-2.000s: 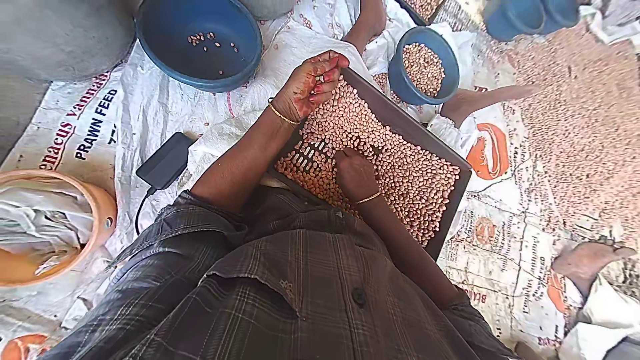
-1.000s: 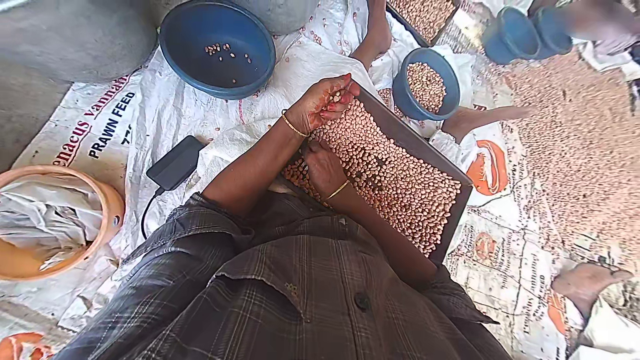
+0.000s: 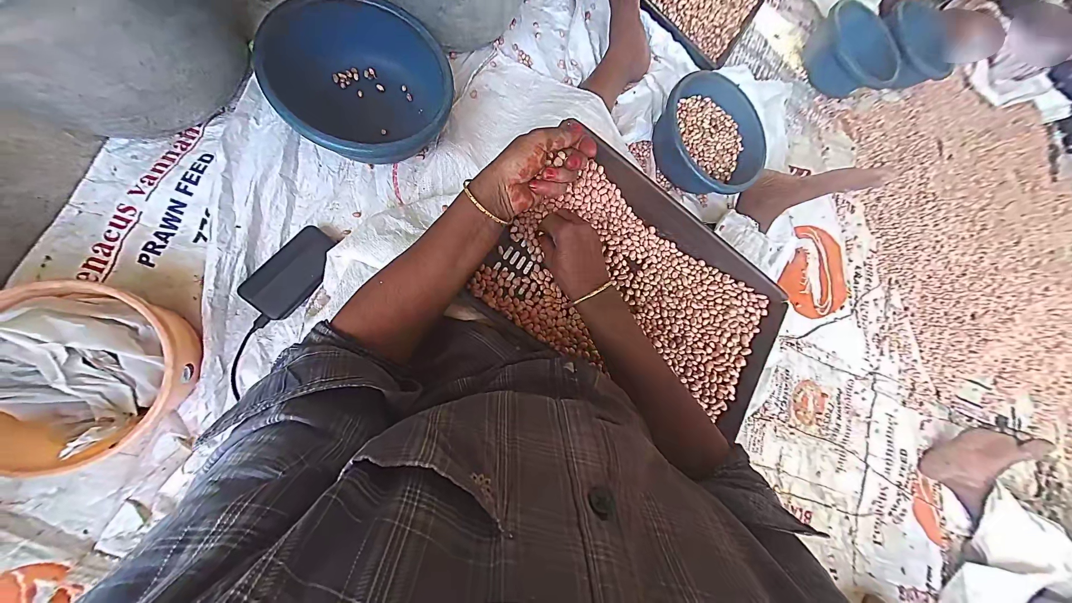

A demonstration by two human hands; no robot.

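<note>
A dark rectangular tray [image 3: 670, 201] with shelled peanuts [image 3: 687, 293] spread over it lies in front of my body. Above its upper left corner is my left hand [image 3: 544, 167], palm up with curled fingers, cupping a few peanuts. My right hand [image 3: 574, 251] is lower, over the left part of the tray, back upward and fingers bent down among the peanuts; its fingertips are hidden, so whether it holds any cannot be seen. Beside it, a slotted patch of the tray's bottom [image 3: 515, 261] shows through. Each wrist wears a thin bangle.
A blue basin [image 3: 360, 126] with several peanuts stands upper left; a blue tub [image 3: 682, 159] of peanuts stands beyond the tray. An orange tub [image 3: 180, 352] holds white sacking. A black device with a cable [image 3: 289, 272] lies left. Other people's feet [image 3: 770, 197] and spread peanuts [image 3: 963, 251] are on the right.
My right hand was on the tray two seconds ago, came up close beside my left hand one second ago, and is now slightly apart from it, lower over the tray. My left hand stays cupped.
</note>
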